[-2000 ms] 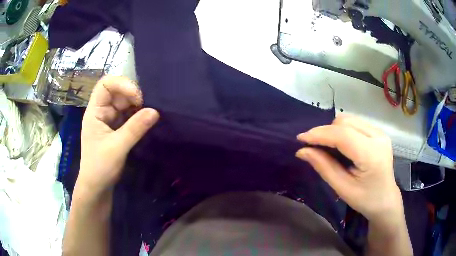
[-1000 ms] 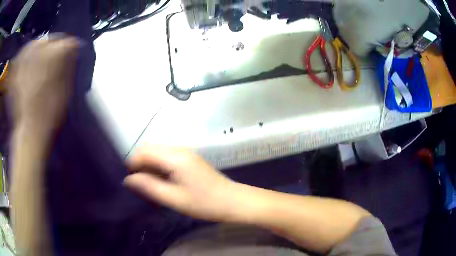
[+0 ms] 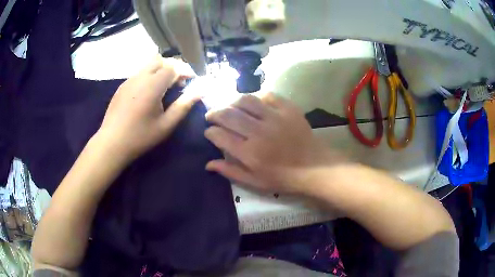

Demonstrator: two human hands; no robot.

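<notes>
The dark navy-purple fabric panel (image 3: 173,200) lies over the machine table and hangs down its front edge toward my lap. My left hand (image 3: 144,103) holds the fabric near the needle, thumb and forefinger close together at its edge. My right hand (image 3: 260,138) lies with spread fingers along the fabric's right edge, fingertips on it. The white sewing machine head (image 3: 347,24) is above my hands. The presser foot area is washed out by the bright lamp, so the needle and the fabric's edge there cannot be made out.
Scissors with a red and an orange-yellow handle (image 3: 400,111) lie on the bed right of my right hand. A blue plastic tray (image 3: 475,146) with white tape is at the right table edge. Dark cords (image 3: 103,21) tangle at the upper left. Clear-wrapped items (image 3: 16,208) are at the far left.
The fabric and both hands have moved from over my lap up to the needle area. The view has shifted closer to the machine head, and the lamp glare now shows.
</notes>
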